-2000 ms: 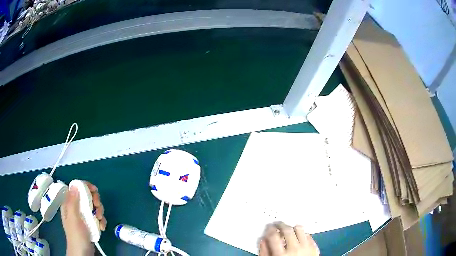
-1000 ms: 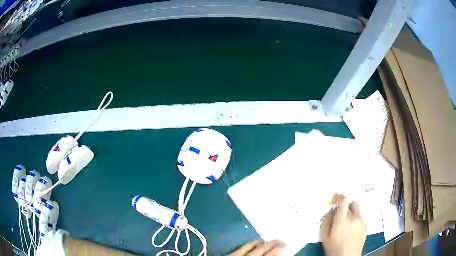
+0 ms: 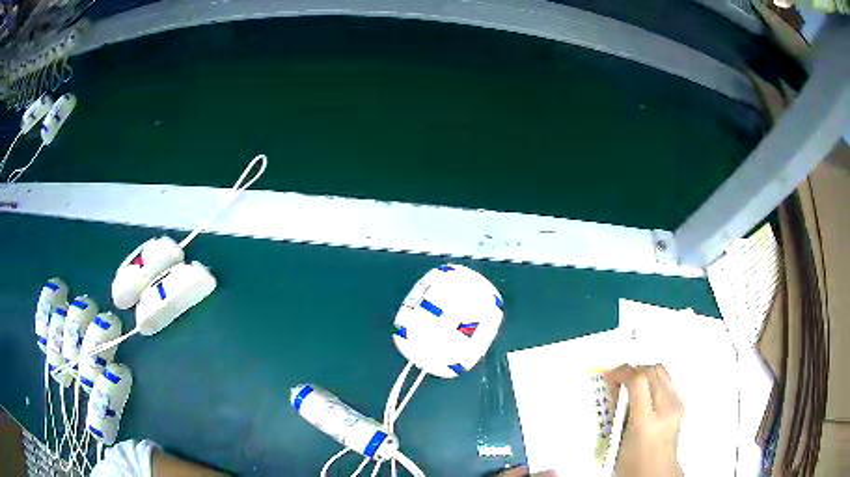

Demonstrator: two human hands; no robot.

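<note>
My right hand (image 3: 648, 415) rests on white paper sheets (image 3: 559, 391) at the lower right, fingers closed on a thin yellow item (image 3: 601, 376), possibly a pen. My left hand (image 3: 527, 472) shows only as fingertips at the bottom edge, beside the sheets; whether it holds anything is hidden. A round white disc piece (image 3: 449, 321) with blue marks and one red mark lies left of the paper. A long white item (image 3: 340, 422) with blue bands lies below it, by the disc's cords.
Two disc pieces (image 3: 174, 296) touch each other at left, one cord loop crossing the pale rail (image 3: 373, 224). Several long white items (image 3: 109, 402) lie at lower left. More items (image 3: 58, 118) are on the dark green surface beyond the rail. A post (image 3: 774, 186) and cardboard sheets (image 3: 806, 307) stand right.
The view has turned right, then left. My left hand let go of a white piece and moved to the bottom edge by the paper. My right hand now grips a yellow item; the sheets have shifted.
</note>
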